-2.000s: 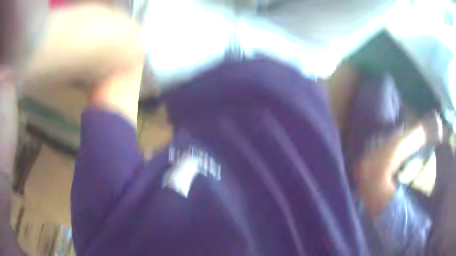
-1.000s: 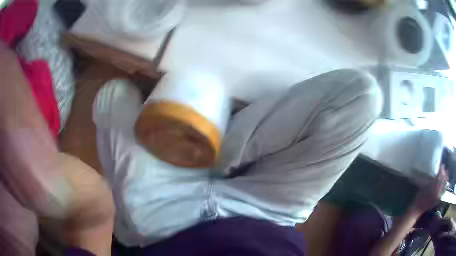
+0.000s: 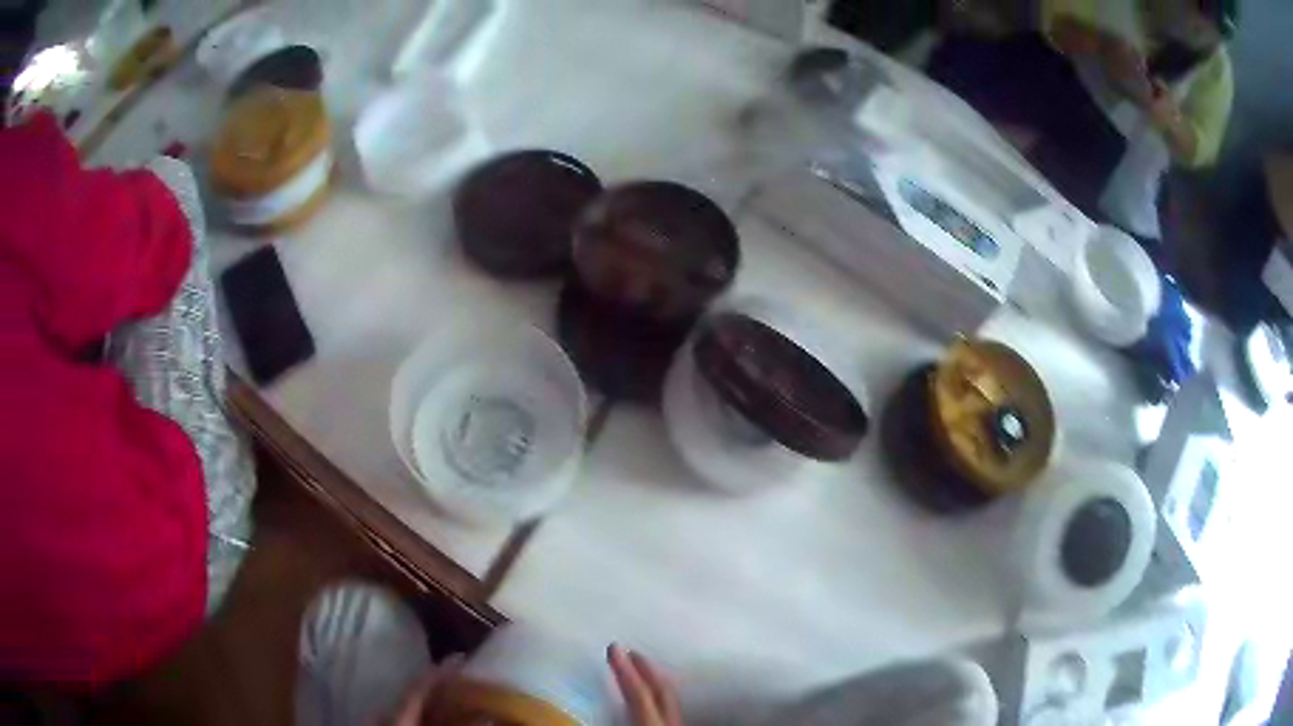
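Note:
A white translucent cover point(image 3: 546, 664) with a wood-look base point(image 3: 499, 704) sits over my lap at the bottom edge, partly cut off. My left hand point(image 3: 423, 692) is mostly out of the picture, its fingers against the left side of the base. My right hand point(image 3: 645, 689) shows only fingers, just right of the cover; whether they touch it cannot be told.
On the table are an open white drum point(image 3: 489, 426), dark brown bases point(image 3: 655, 253), one tilted in a white drum point(image 3: 780, 387), a wood-look base on a dark one point(image 3: 993, 414), a white ring part point(image 3: 1095, 542), a phone point(image 3: 267, 315) and cartons point(image 3: 943, 213). A person in red point(image 3: 99, 426) sits left.
The view has swung up from my lap to the table. The assembly now shows at the bottom edge, with fingers of both hands beside it; a second ago no hand was seen on it.

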